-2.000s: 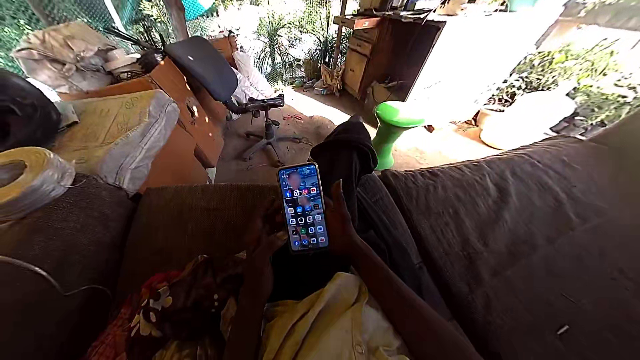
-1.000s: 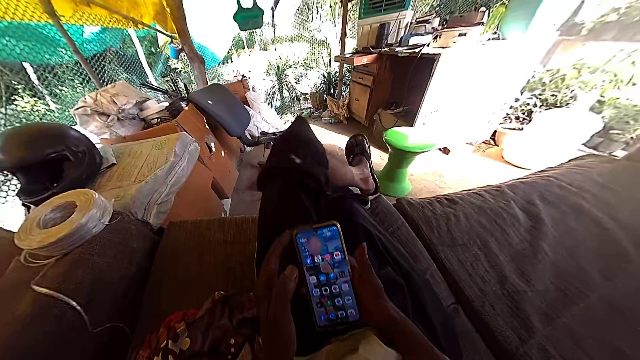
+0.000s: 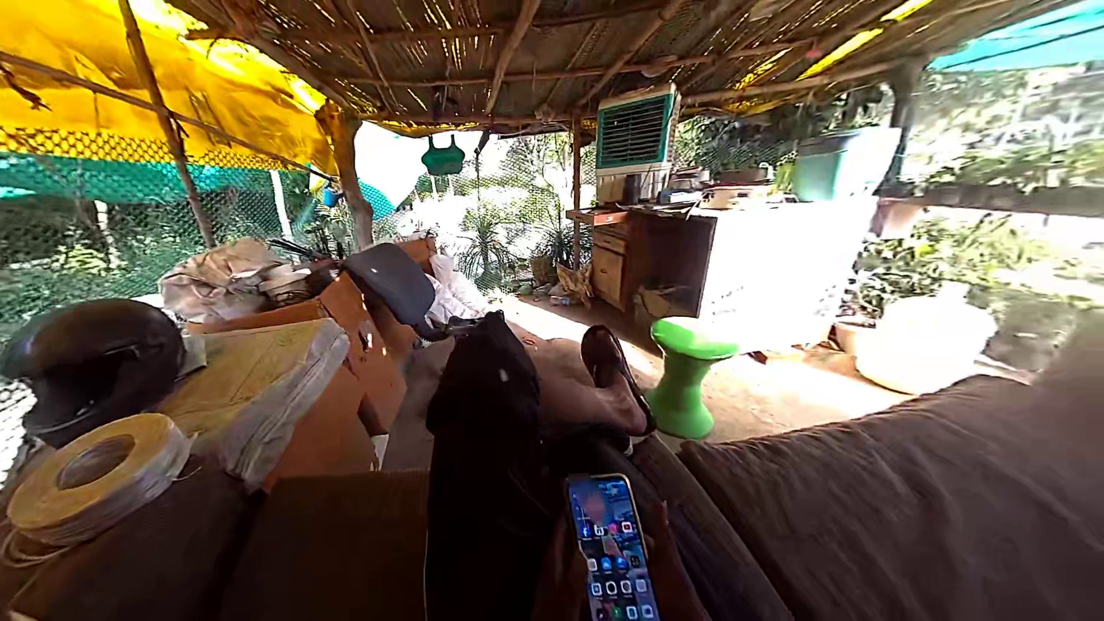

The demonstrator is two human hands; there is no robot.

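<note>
A smartphone with a lit screen full of app icons stands tilted up at the bottom of the head view, its lower end cut off by the frame. Dim at the phone's left edge is my left hand, closed around that side. My right hand holds the opposite edge, with its fingers mostly in shadow. Behind the phone stretch my legs in dark trousers, one knee raised, and a foot in a dark sandal rests further off.
Brown sofa cushions flank my legs. At the left lie a black helmet, a roll of pale strapping and cardboard boxes. Ahead stand a green stool, a wooden desk and an air cooler.
The view has tilted up, so the phone and both hands sit lower in it. A knee and a sandalled foot, not seen two seconds ago, show beyond the phone.
</note>
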